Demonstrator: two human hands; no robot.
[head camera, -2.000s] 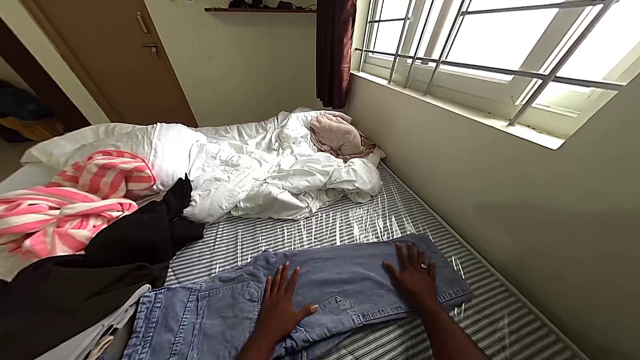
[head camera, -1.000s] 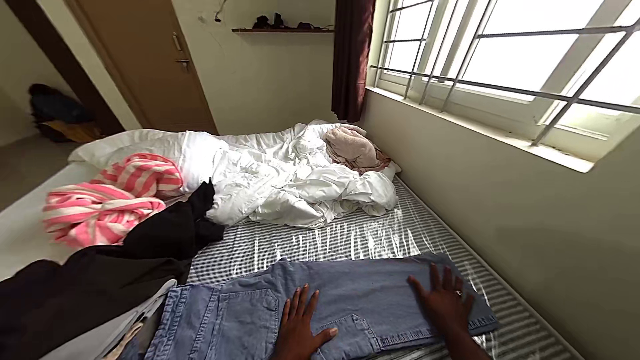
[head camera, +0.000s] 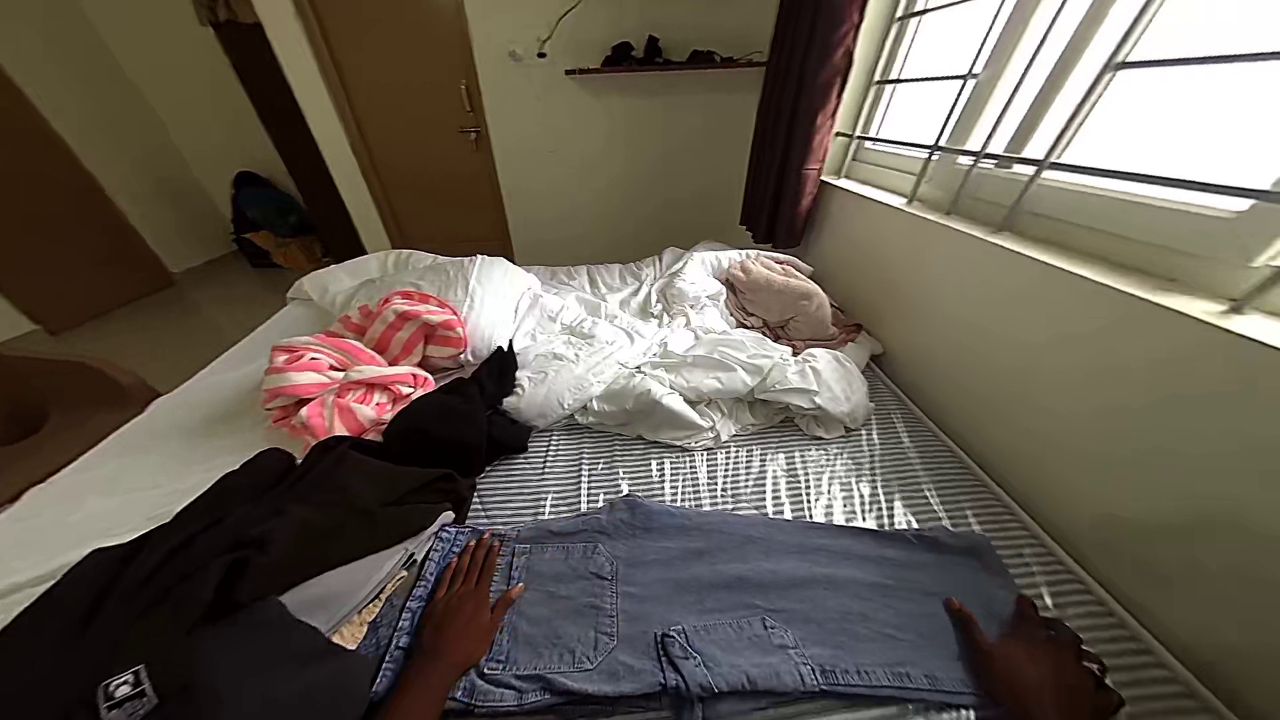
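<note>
A pair of blue denim trousers (head camera: 720, 570) lies flat, legs together, across a striped mattress (head camera: 580, 465) under clear plastic. My left hand (head camera: 465, 610) rests palm down near the waistband, beside the back pocket, with its fingers apart. At the hem end, my right hand (head camera: 1035, 660) is at the near right corner; its fingertips are partly hidden, and whether they pinch the cloth cannot be told. Left of the waistband lie a dark garment (head camera: 230, 560) with a small patch, a grey folded cloth (head camera: 350, 580) and a black cloth (head camera: 460, 420).
Pink-and-white striped cloth (head camera: 360, 370) lies bunched at the left. Rumpled white bedding (head camera: 660, 350) covers the far end, with a pinkish-beige cloth (head camera: 785, 300) on it. A wall and barred window (head camera: 1050, 120) run along the right. Behind are a door (head camera: 410, 120) and a shelf (head camera: 665, 70).
My left hand has moved left along the trousers to the waistband. My right hand has shifted to the hem's near corner, its fingers now curled rather than spread.
</note>
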